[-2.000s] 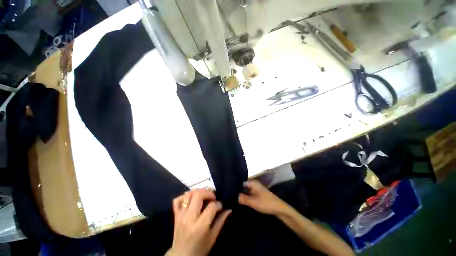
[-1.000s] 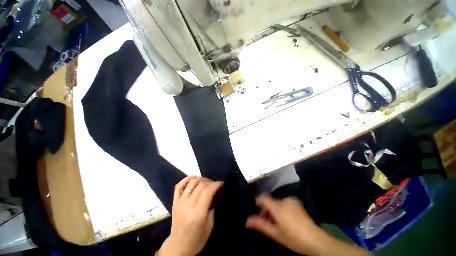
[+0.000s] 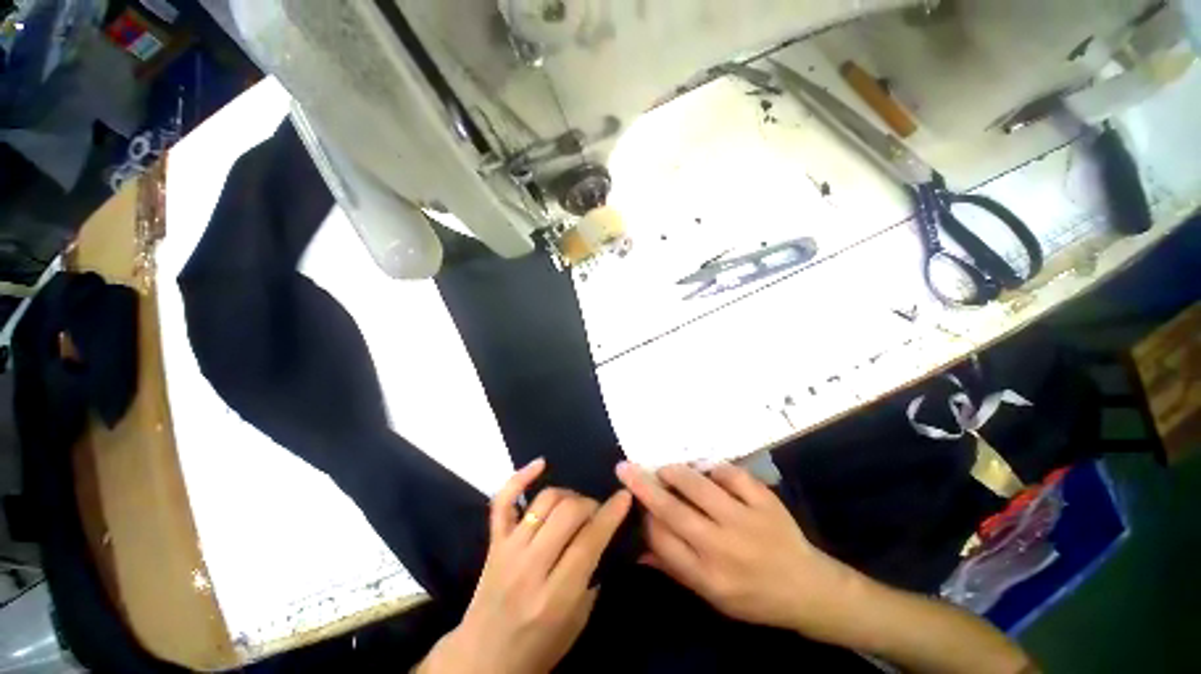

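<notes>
A black fabric band (image 3: 533, 356) runs from under the head of the off-white sewing machine (image 3: 382, 125) down to the table's front edge. Its other part (image 3: 283, 316) loops over the white table at the left. My left hand (image 3: 540, 560) and my right hand (image 3: 718, 533) both hold the band at the front edge, fingertips close together. A ring shows on my left hand. The fabric under my fingers is partly hidden. The presser foot area is partly hidden by the machine head.
Grey thread snips (image 3: 748, 267) lie right of the needle. Black-handled shears (image 3: 981, 244), an orange-brown stick (image 3: 879, 99) and a dark-handled tool (image 3: 1120, 178) lie further right. A dark bundle (image 3: 99, 349) lies on the brown board (image 3: 125, 514) at left. A blue bin (image 3: 1073, 546) stands below right.
My right hand has moved in from the right and closed on the band's edge beside my left hand. The view has shifted slightly, and the machine head appears further left.
</notes>
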